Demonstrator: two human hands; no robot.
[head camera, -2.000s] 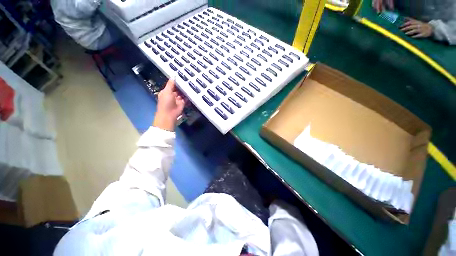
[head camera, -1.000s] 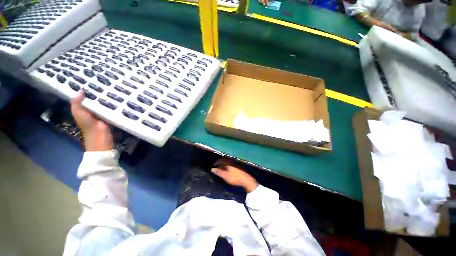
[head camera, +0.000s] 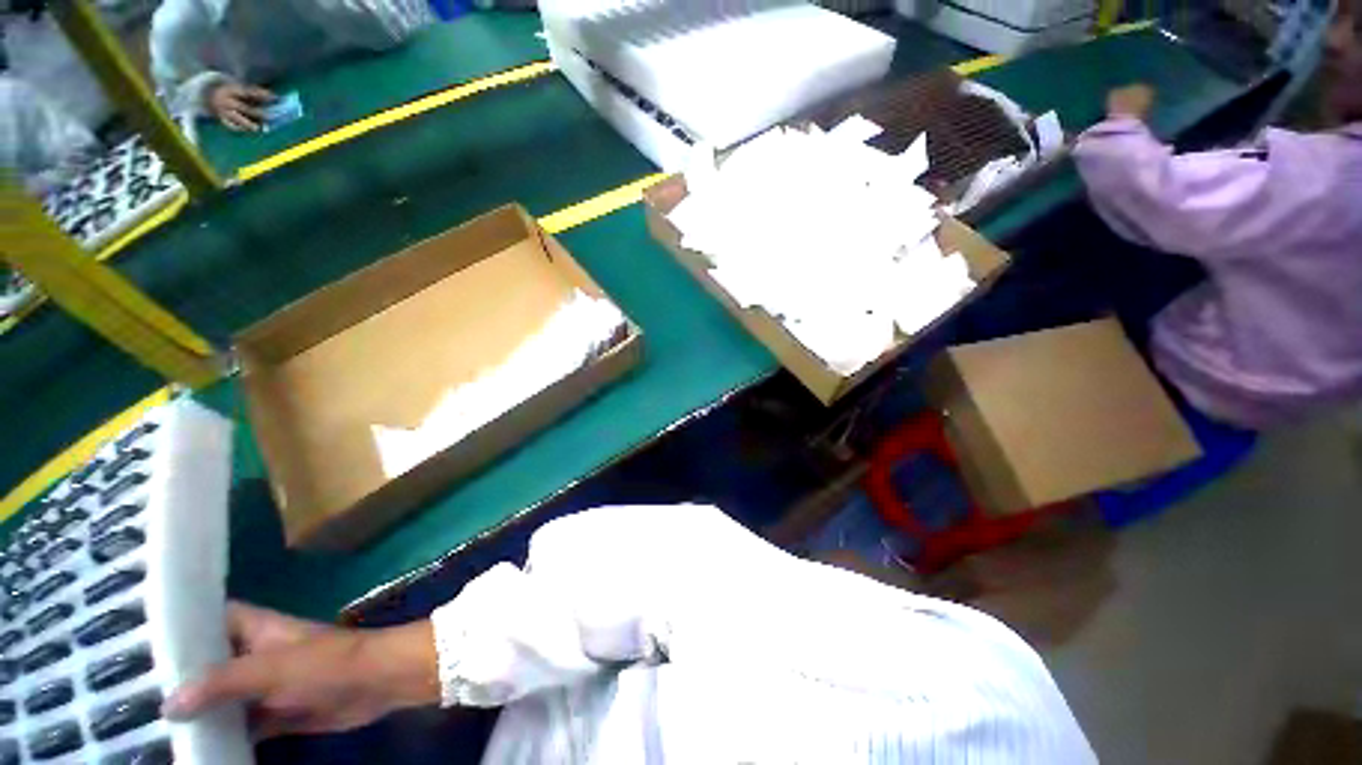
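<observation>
The white foam tray (head camera: 191, 553) lies at the lower left, cut off by the picture's edge, with rows of black parts in its slots. My right hand (head camera: 306, 673) grips its near right end, thumb on the top face and the fingers partly hidden behind the side. My left hand is out of the picture. The shallow brown carton (head camera: 433, 321) stands on the bench right of the tray, with a row of white sleeves (head camera: 501, 386) along its near side.
Another carton (head camera: 717, 284), heaped with loose white sleeves (head camera: 822, 224), stands at the bench edge, with white foam trays (head camera: 732, 67) behind it. A brown box (head camera: 1061, 411) is on a red stool (head camera: 911, 486). Yellow posts (head camera: 105, 284) rise at left. People sit across the bench and at right.
The view has swung to the right, so the tray now shows at lower left. My right hand has moved from near my lap onto the tray's end. My left hand has left the picture.
</observation>
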